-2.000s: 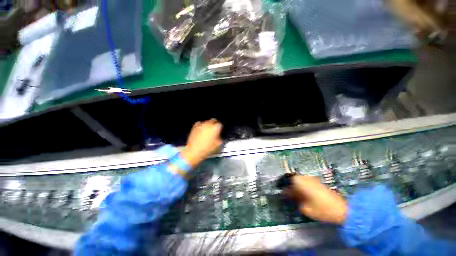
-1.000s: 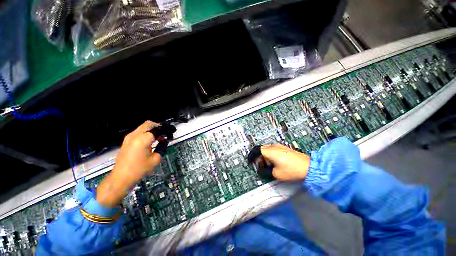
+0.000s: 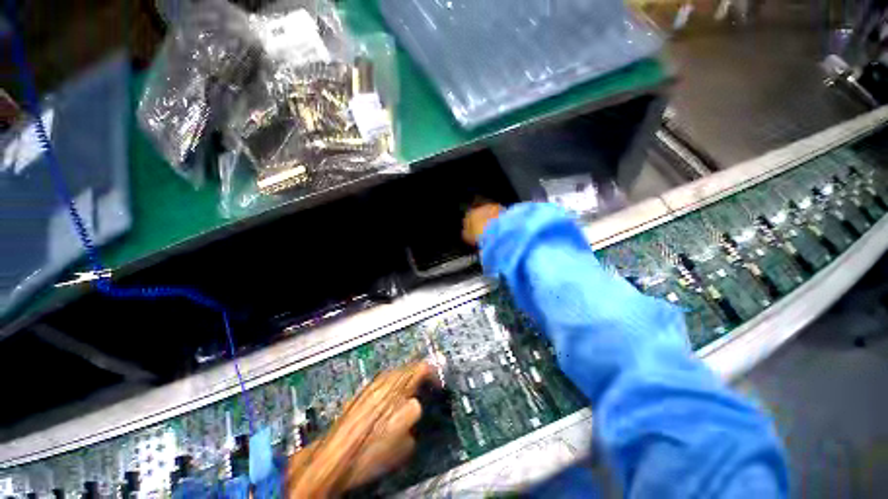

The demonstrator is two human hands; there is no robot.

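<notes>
Green circuit boards lie edge to edge in a long row between pale rails. My left hand is low over the boards, fingertips near their surface. It is blurred, and a dark patch beside the fingers could be a component or a gap; I cannot tell if it holds anything. My right hand reaches across the far rail into the dark shelf space, above the edge of a black tray. Its fingers are mostly hidden in shadow and behind the sleeve.
On the green bench lie clear bags of brass-coloured parts, a clear ribbed tray stack and a grey-blue sleeve. A blue coiled cord hangs at left. A labelled bag sits on the shelf at right.
My right hand has left the boards, where it held a black component, and reached into the shelf space. My left hand has moved from the far rail onto the boards. The view has shifted.
</notes>
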